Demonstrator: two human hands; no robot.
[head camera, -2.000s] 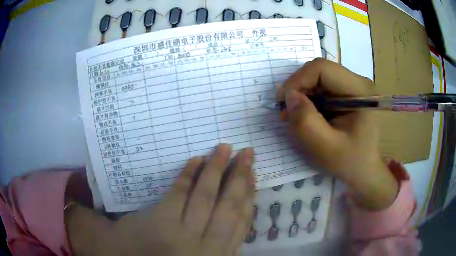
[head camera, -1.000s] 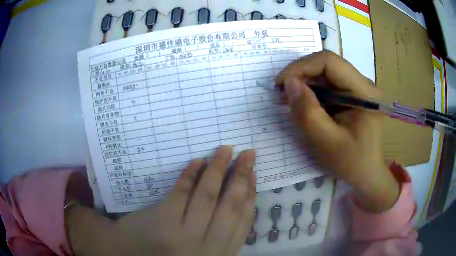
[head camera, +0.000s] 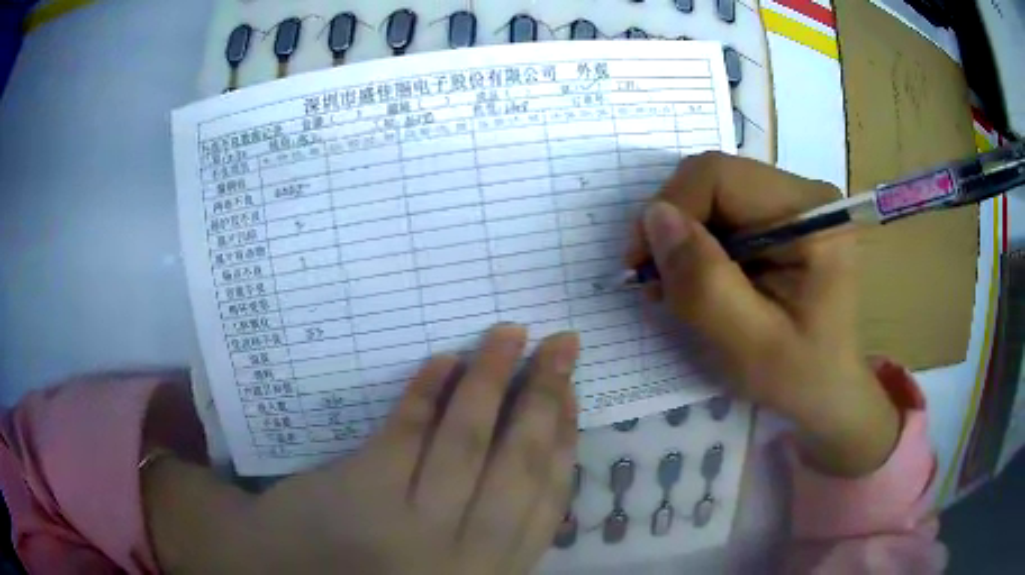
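The inspection record sheet (head camera: 450, 236), white with a printed Chinese heading and table grid, lies over the foam holding board (head camera: 736, 517). It bears a few handwritten figures. My right hand (head camera: 742, 281) holds the gel pen (head camera: 832, 217), its tip at the sheet in a right-hand column beside a written figure. My left hand (head camera: 450, 472) lies flat on the lower part of the sheet with the fingers slightly apart. Rows of small dark miniature speakers (head camera: 399, 30) with wires show above and below the sheet; those beneath it are hidden.
A brown cardboard sheet (head camera: 905, 213) lies at the right. Red, yellow and blue tape (head camera: 800, 28) marks the white bench top (head camera: 101, 225). Dark objects at the far right edge are cut off and unclear.
My right hand moved slightly up between the earlier frames, then down the sheet. The pen's rear end now points further up. My left hand is practically still on the sheet.
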